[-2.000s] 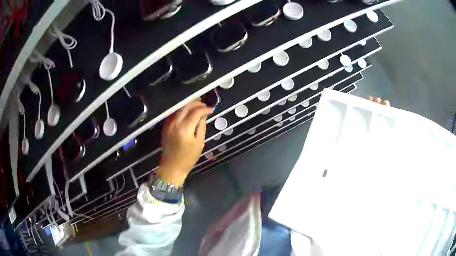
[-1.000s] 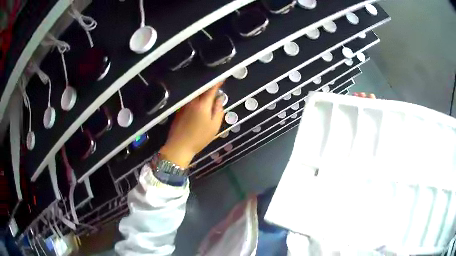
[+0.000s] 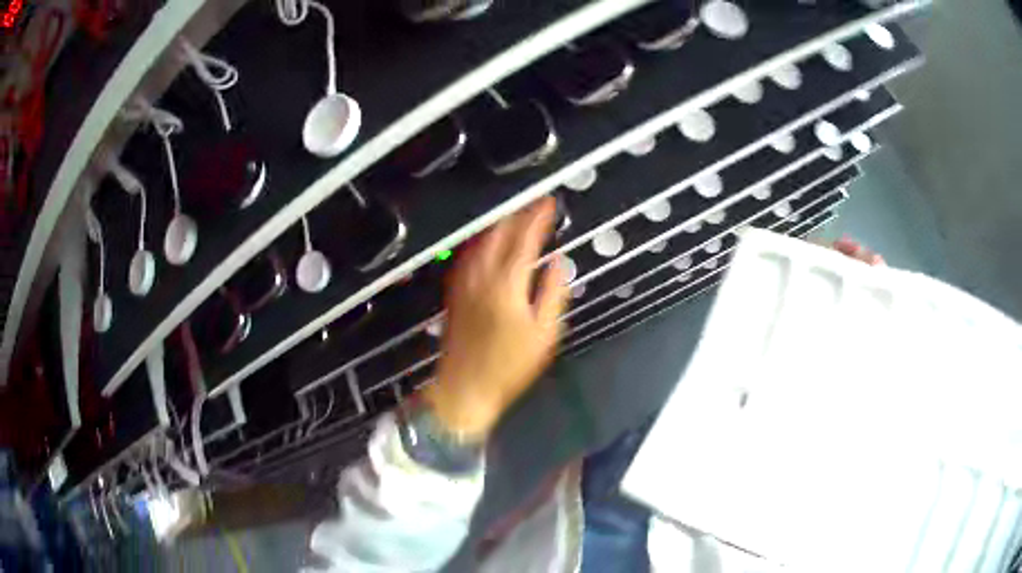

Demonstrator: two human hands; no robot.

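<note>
My left hand (image 3: 504, 313), bare and blurred, reaches into a rack tier with its fingertips under a white shelf edge (image 3: 443, 241). A small dark shiny thing, partly hidden, shows beside the fingertips; whether I grip it cannot be told. My right hand (image 3: 857, 252) shows only as fingertips over the far edge of a large white blister tray (image 3: 717, 392), which it holds at the right. The tray's visible pockets look empty, though its surface is overexposed. Dark square watch bodies (image 3: 521, 140) and white charging pucks (image 3: 333, 124) lie on the black tiers.
More tiers with rows of pucks (image 3: 697, 123) step down towards the grey floor (image 3: 964, 146). Looped white cables (image 3: 213, 69) hang at the upper left, with red cables (image 3: 39, 78) at the far left edge. A small green light (image 3: 444, 254) glows near my left hand.
My left hand has moved right in the picture along the tier. The rack and tray have shifted with the view. The blue-green lit display seen earlier left of my hand no longer shows clearly.
</note>
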